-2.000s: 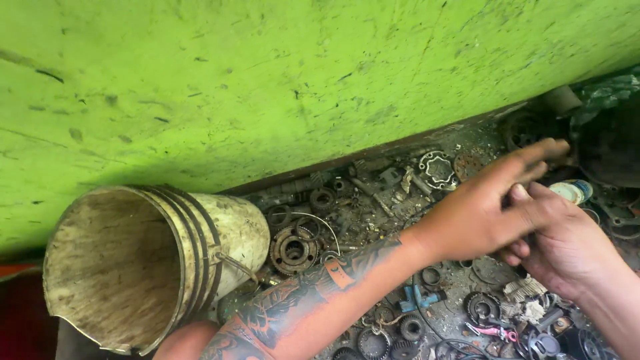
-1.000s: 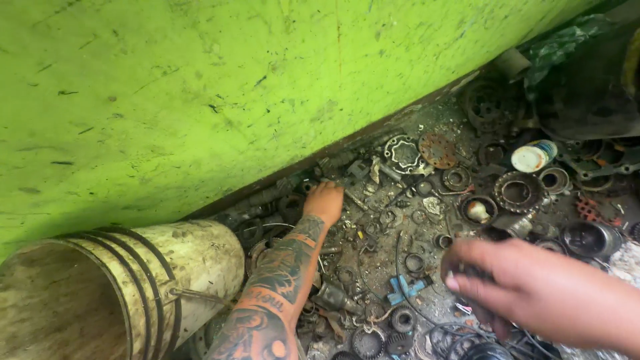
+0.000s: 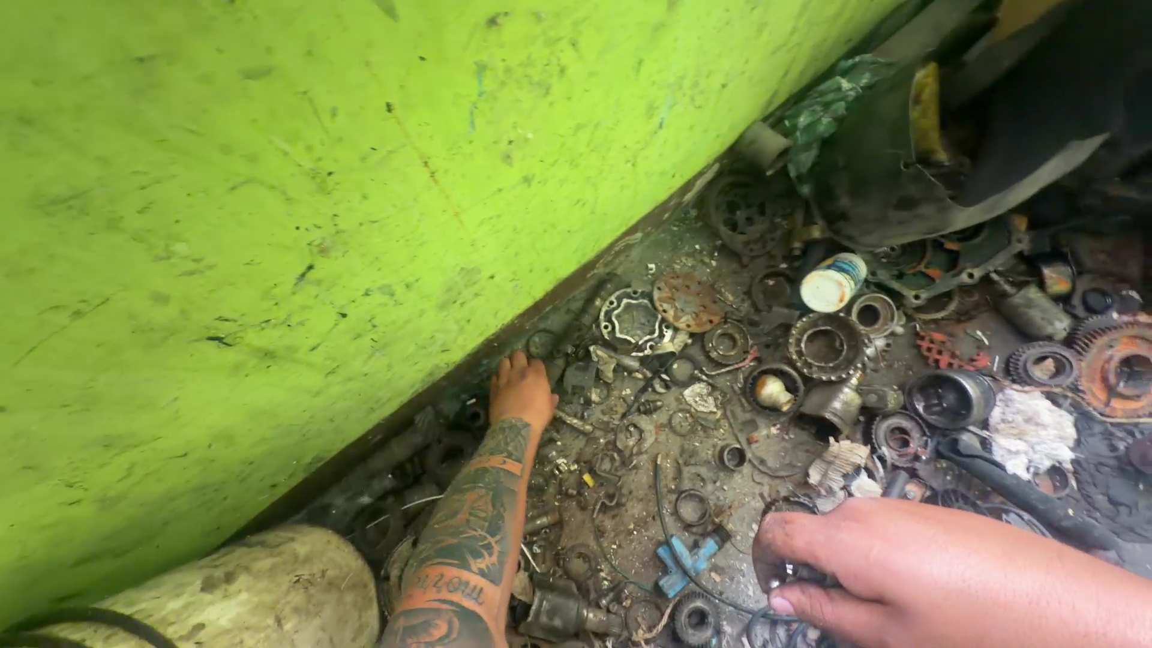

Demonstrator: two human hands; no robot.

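Down among greasy metal parts at the foot of the green wall [image 3: 360,225] is my left hand [image 3: 523,391], palm down; its fingertips point at the wall's base and whatever lies under them is hidden. At the lower right, my right hand [image 3: 832,558] is curled, fingers and thumb around a small dark metal part [image 3: 781,556] that my fingers mostly cover. A blue plastic fitting [image 3: 686,560] lies left of my right hand. Beyond my left hand are a scalloped metal plate [image 3: 632,320] and a rusty perforated disc [image 3: 688,301].
A dirty white bucket [image 3: 261,589] lies on its side at the lower left. Gears [image 3: 826,346], a bearing ring [image 3: 900,438], a metal cup [image 3: 951,399], a white-capped container [image 3: 833,282] and a white rag [image 3: 1030,432] lie to the right. A large dark torn container [image 3: 900,171] stands at the upper right.
My hands were together two seconds ago and are now apart. My left hand has come down to the parts by the wall. The view has shifted to the right.
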